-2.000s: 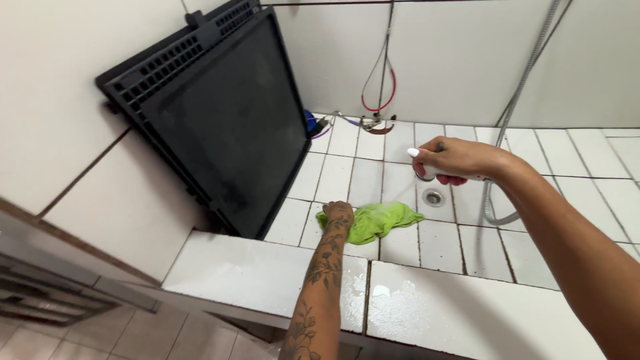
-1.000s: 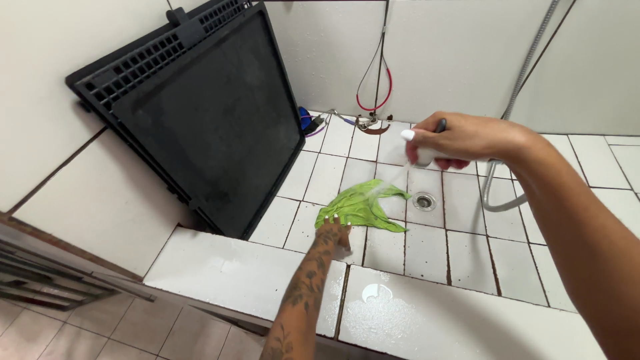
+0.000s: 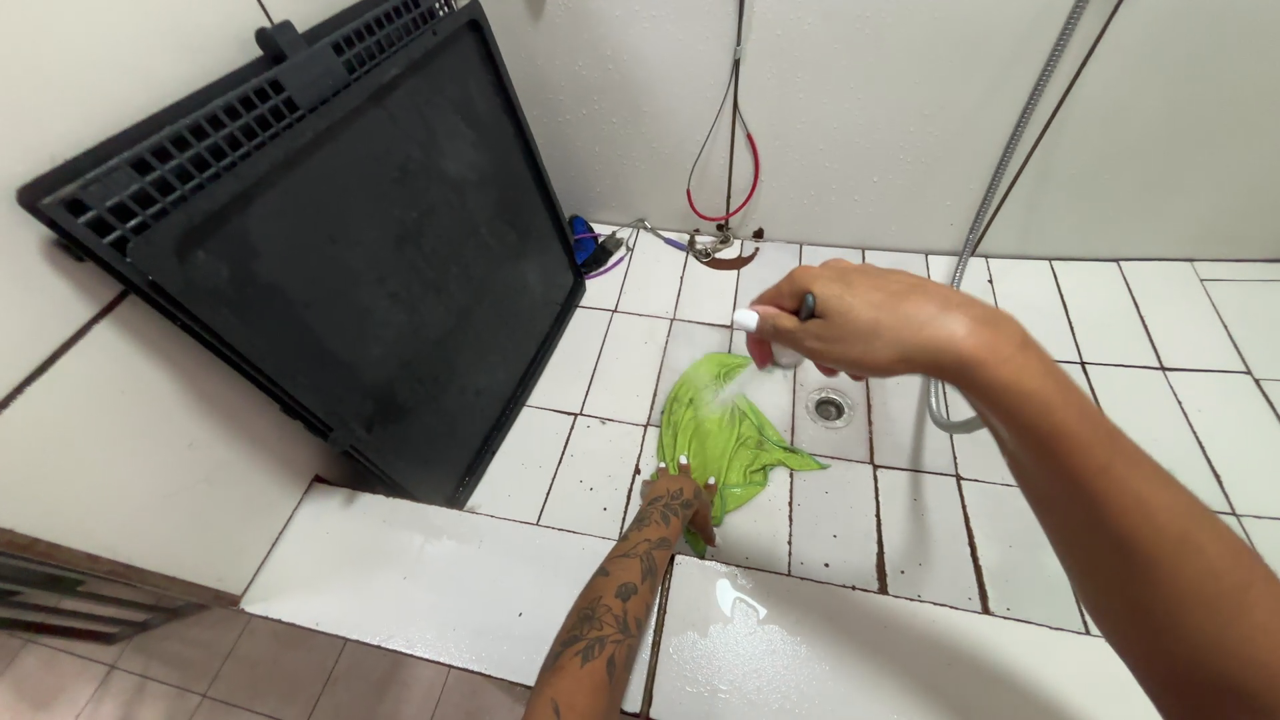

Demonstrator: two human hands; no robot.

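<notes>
A wet lime-green cloth (image 3: 725, 430) lies spread on the white tiled basin floor. At its near edge my left hand (image 3: 685, 500) presses or grips the fabric; its fingertips rest on the cloth, and how far they close on it is unclear. Above and to the right, my right hand (image 3: 840, 320) is closed around a shower spray head, mostly hidden by the fingers. A spray of water falls from it onto the upper part of the cloth. Just right of the cloth is a round metal drain (image 3: 830, 407).
A large black plastic tray with a grid (image 3: 360, 240) leans on the left wall. A metal shower hose (image 3: 1000, 170) runs down behind my right arm. A red looped cable (image 3: 752, 180) hangs at the back wall. The white tiled ledge (image 3: 430, 580) borders the basin in front.
The cloth, bunched two seconds ago, is now spread out. My left hand has moved to the cloth's near edge. The spray head stays in my right hand.
</notes>
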